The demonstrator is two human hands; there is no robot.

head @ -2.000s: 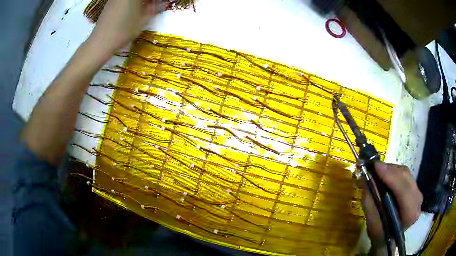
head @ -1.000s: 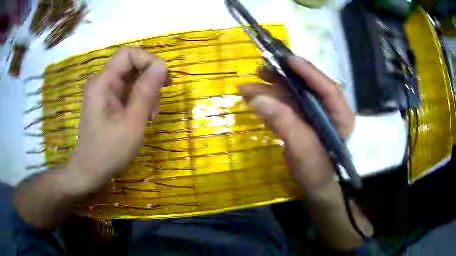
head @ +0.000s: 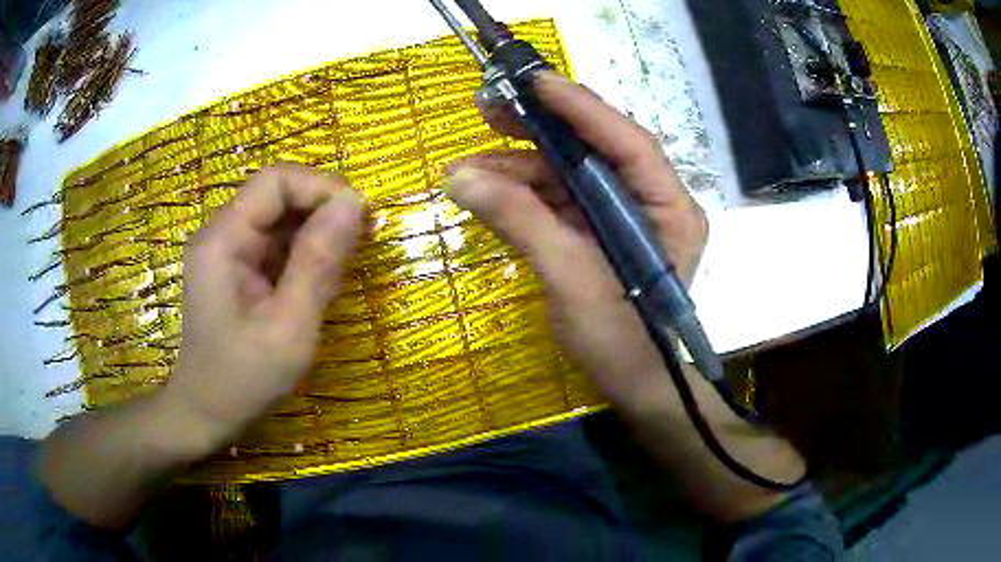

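Observation:
The shiny yellow panel [head: 483, 373] lies flat in front of me, with rows of thin brown lead wires [head: 121, 260] whose ends pass its left edge. My left hand [head: 258, 291] is over the panel's left-middle part, thumb and forefinger pinched on a thin lead wire [head: 404, 202]; the wire is hard to see and runs toward the right fingertips. My right hand [head: 615, 220] holds the black soldering iron [head: 620, 225] across the palm, pointing up and left. Its thumb and finger are apart near the wire. The iron's tip is cut off by the top edge.
Reddish-brown wire bundles [head: 93, 71] lie at upper left on the white bench [head: 231, 33]. A black box [head: 746, 110] with metal fittings and cords stands at upper right. A second yellow panel [head: 933, 176] lies beyond it. A black cable hangs from the iron's rear end.
The view has swung right and down. My left hand has come from the wire bundles to over the panel. The iron has left the panel's right part and is raised, with my right hand near the left.

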